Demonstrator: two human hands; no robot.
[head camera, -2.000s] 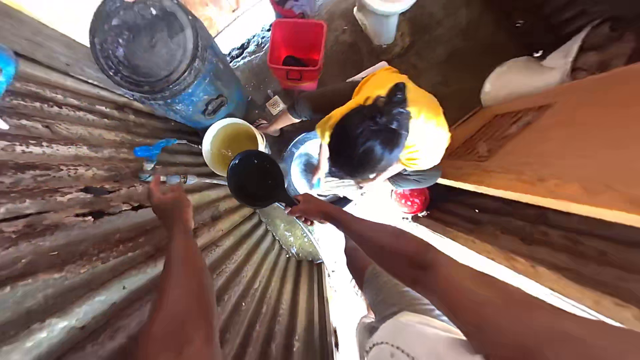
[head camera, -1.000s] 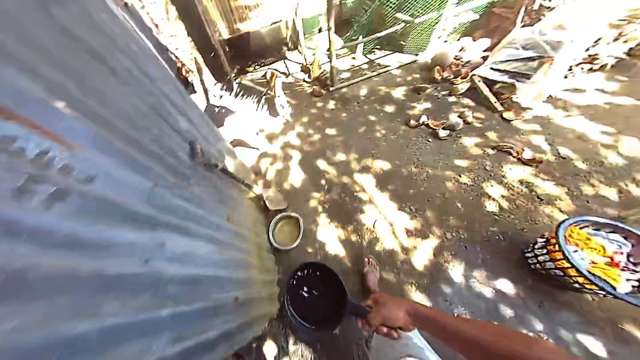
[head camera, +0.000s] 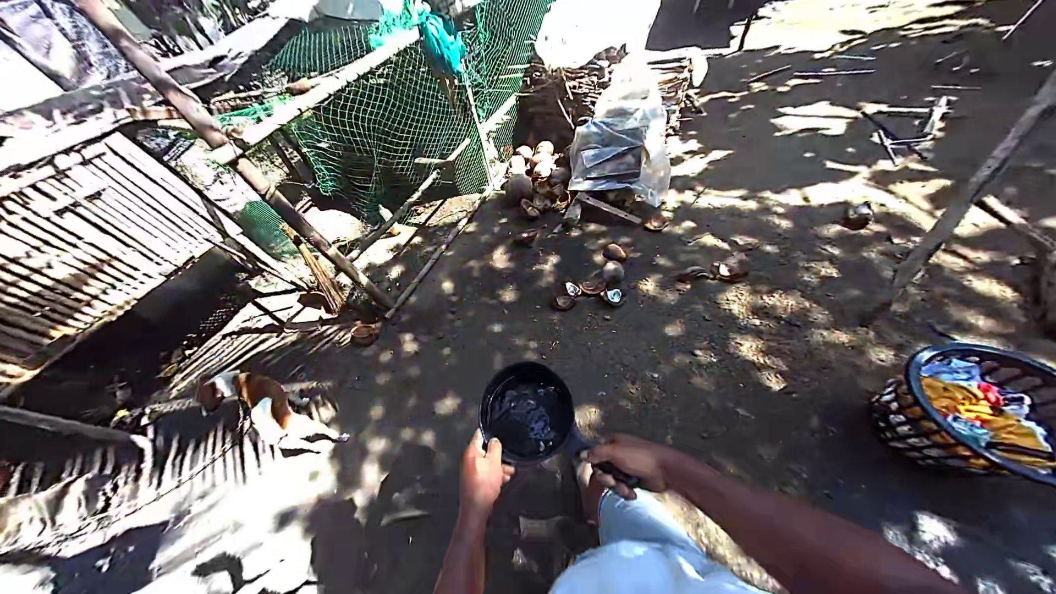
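Observation:
Low in the middle of the head view is a round black long-handled pan (head camera: 528, 412) with a shiny, dark liquid-looking surface inside. My left hand (head camera: 485, 474) grips its rim at the lower left, thumb uppermost. On the other side, my right hand (head camera: 629, 464) is closed around the handle. The pan is held above the dirt ground, in front of my light-coloured clothing (head camera: 652, 544). What lies under the pan is hidden.
A basket of clothes (head camera: 916, 388) stands at the right. Coconut shells (head camera: 612, 297) lie ahead, near a plastic-covered pile (head camera: 623, 157). Green netting (head camera: 388, 107) on poles and a slatted bamboo structure (head camera: 99, 231) are at the left, with a brown and white animal (head camera: 268, 404) nearer. A slanting post (head camera: 973, 190) stands right.
The view has turned from a corrugated metal wall and a crouching person to the open yard. My left hand, out of view one second ago, now holds the pan's rim; the right hand keeps the handle.

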